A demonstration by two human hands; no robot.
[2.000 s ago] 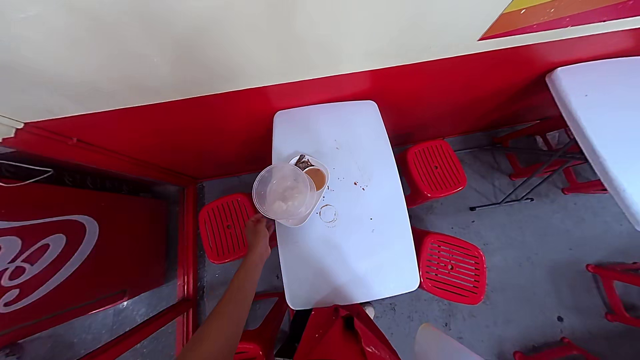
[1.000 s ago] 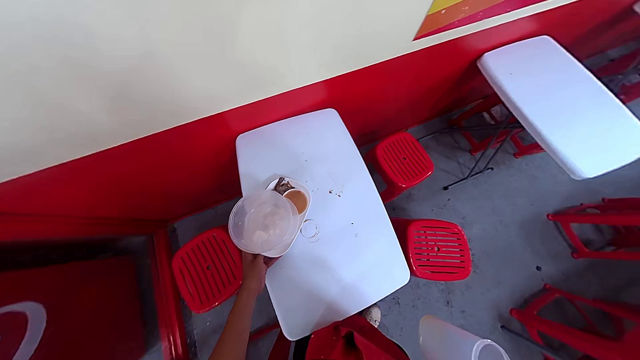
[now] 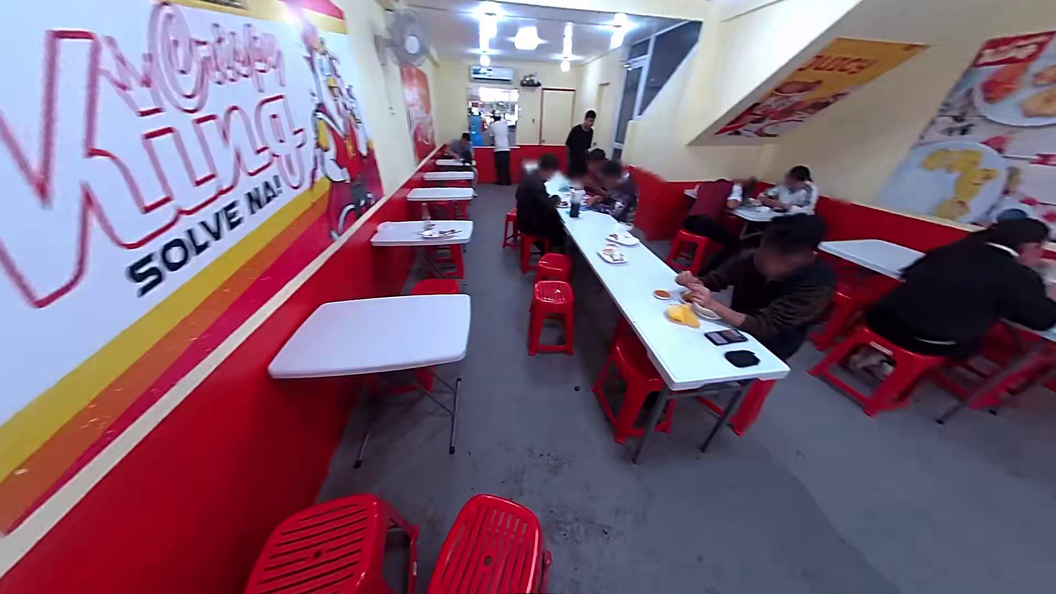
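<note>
Neither my left hand nor my right hand shows in the head view. Closest below the camera are two red plastic stools, one at the lower left and another beside it. Beyond them a white folding table stands along the red lower wall. Farther along that wall, another white table bears a plate with scraps and a bottle. What my hands hold or touch is hidden.
Right of the aisle runs a long white table with plates, a phone and a dark pouch. A seated person eats there. Red stools stand along it. Several people sit or stand farther back.
The view has swung up from the near table to the whole room. My left hand, earlier holding clear round containers and a plate at the table's edge, is out of view.
</note>
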